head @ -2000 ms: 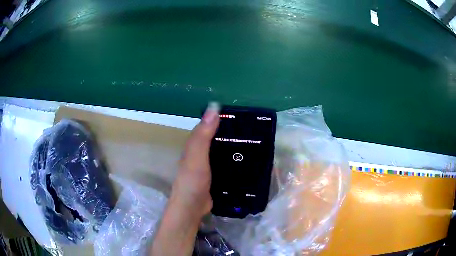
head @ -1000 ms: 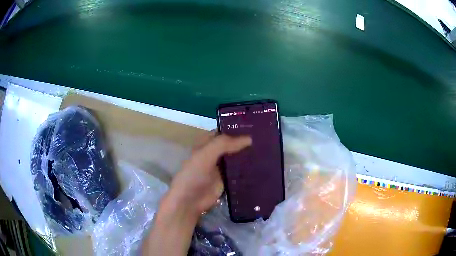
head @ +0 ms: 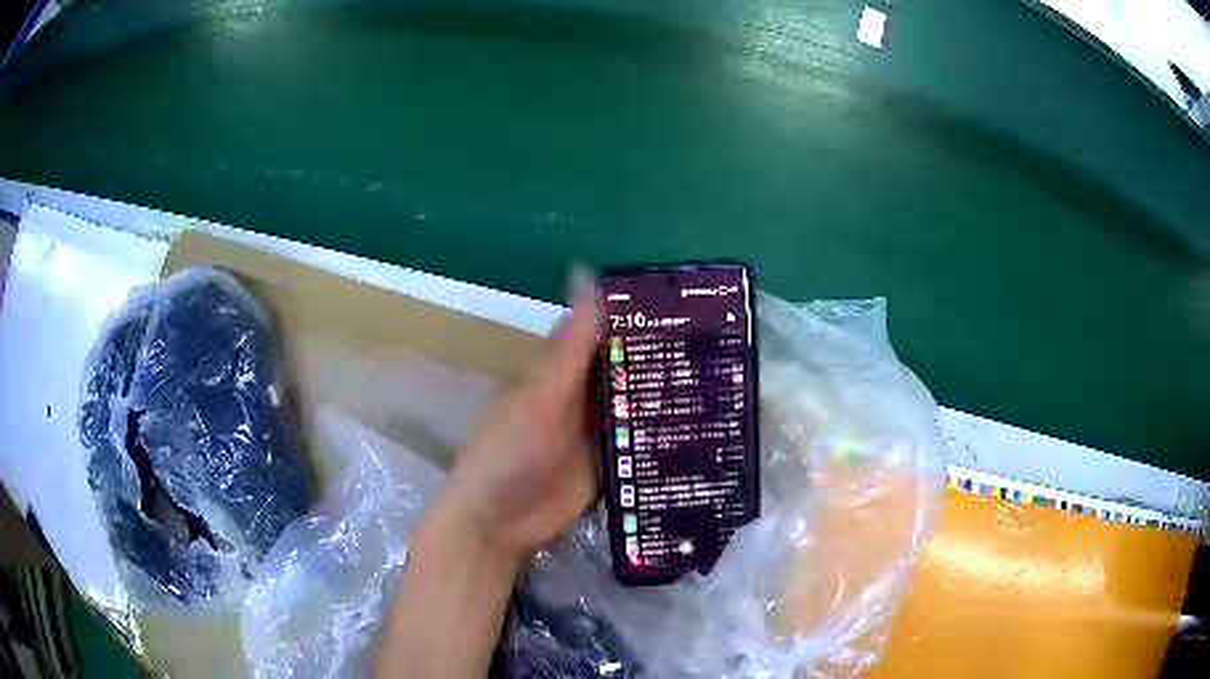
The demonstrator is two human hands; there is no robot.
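A black smartphone (head: 679,425) with a lit screen showing a list and the time stands over the bench in the middle. My left hand (head: 524,444) holds it from its left side, with the thumb raised and blurred near the phone's upper left edge. My right hand is not in view. A clear poly bag with dark blue-black contents (head: 199,425) lies at the left. A crumpled clear bag (head: 849,491) lies behind and right of the phone, with dark items (head: 564,637) below the phone.
A wide green conveyor belt (head: 465,120) runs across the far side, with a small white piece (head: 871,25) on it. An orange printed sheet (head: 1048,584) lies at the right and a brown cardboard sheet (head: 358,312) at the left, on the white bench (head: 53,385).
The phone screen has changed from a mostly dark page to a lit list. My left thumb has moved off the screen to the phone's left edge. The white piece has shifted left in view.
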